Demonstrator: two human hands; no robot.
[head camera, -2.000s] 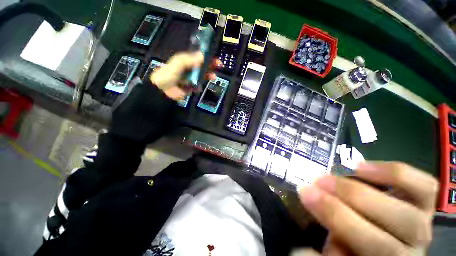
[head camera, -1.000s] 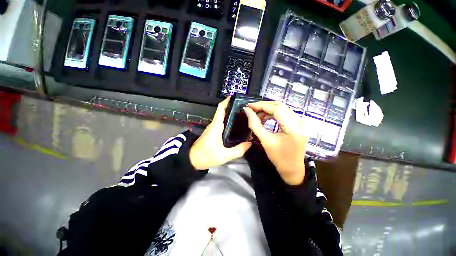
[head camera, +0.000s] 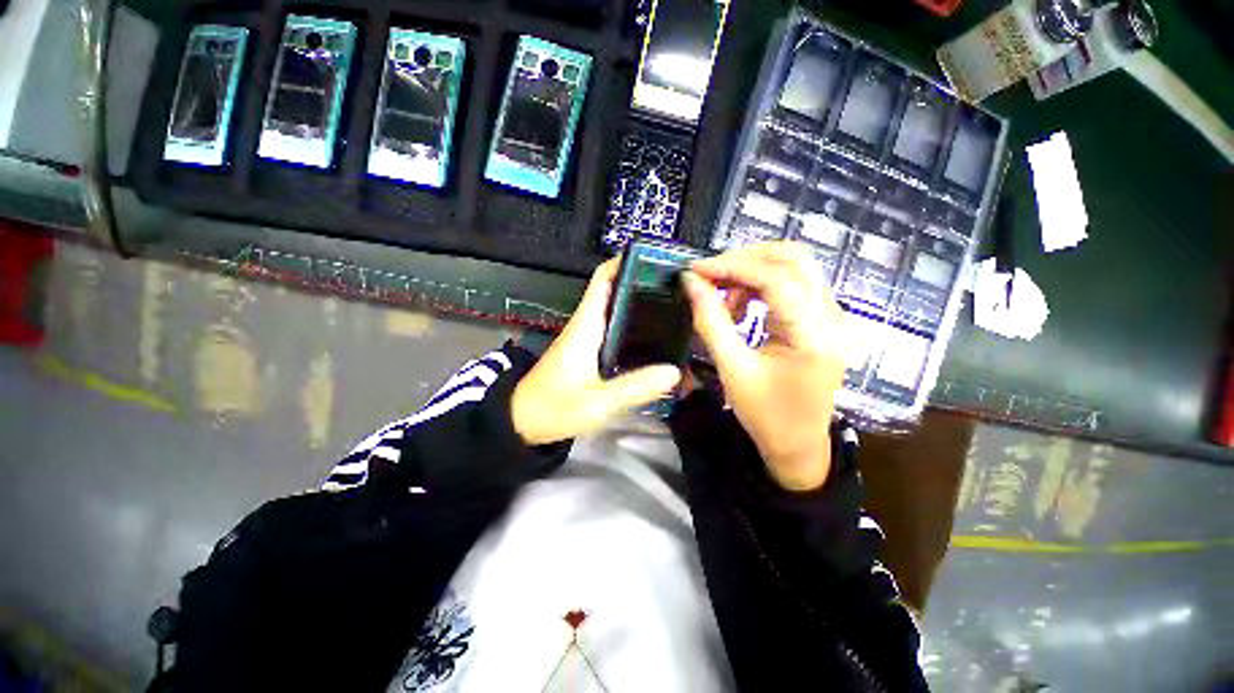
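A phone housing (head camera: 647, 314) with a teal edge and a dark window is held upright in front of my chest, above the bench's front edge. My left hand (head camera: 579, 366) grips its left side and lower end, with the thumb across the bottom. My right hand (head camera: 774, 345) is at its upper right corner, thumb and index finger pinched together there. Whether a small part sits between those fingertips cannot be told. Several teal housings, one of them here (head camera: 539, 115), lie in the slots of the black foam tray (head camera: 366, 224).
A clear blister tray (head camera: 866, 203) lies right of the foam tray. A gold-framed phone half (head camera: 677, 61) is above a keypad half (head camera: 647, 190). Two bottles (head camera: 1008, 52) stand at the upper right. A white strip (head camera: 1057, 191) and crumpled paper (head camera: 1010, 301) lie right of the clear tray.
Earlier my left hand was over the foam tray with a housing and my right hand was apart. Now both meet at the housing. Since one second ago, the right fingertips have moved slightly up and right.
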